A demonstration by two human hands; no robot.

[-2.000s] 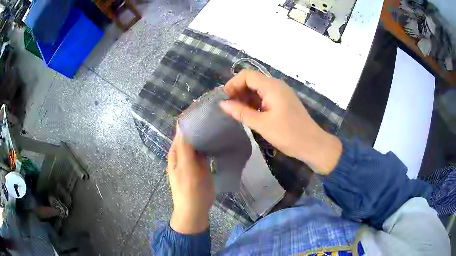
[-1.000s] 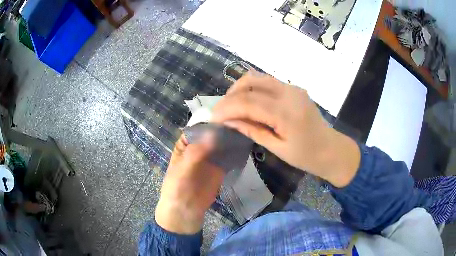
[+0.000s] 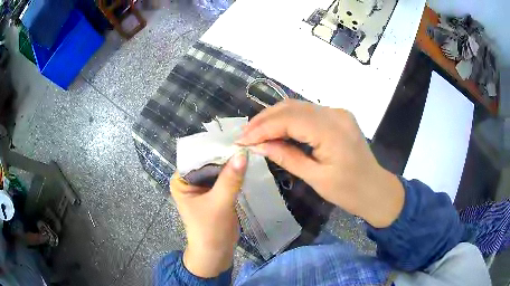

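My left hand (image 3: 209, 215) holds a pale grey-beige cut piece (image 3: 197, 151) with a darker grey side showing below its edge, thumb on top. My right hand (image 3: 313, 151) pinches the right edge of the same piece between thumb and fingers, close to my left thumb. A stack of pale cut pieces (image 3: 269, 215) lies below on the dark plaid cloth (image 3: 182, 92), partly hidden by my hands. A whitish looped tie strip (image 3: 263, 89) lies on the cloth beyond my right hand.
A white machine table (image 3: 268, 33) with a sewing machine (image 3: 349, 31) is ahead. A blue crate (image 3: 70, 47) stands on the floor at left. Loose pieces (image 3: 467, 44) lie on an orange-brown shelf at right, above a white panel (image 3: 442, 134).
The held piece showed its dark grey face before; now its pale face is up. My right hand has drawn back slightly from over the piece and pinches its edge.
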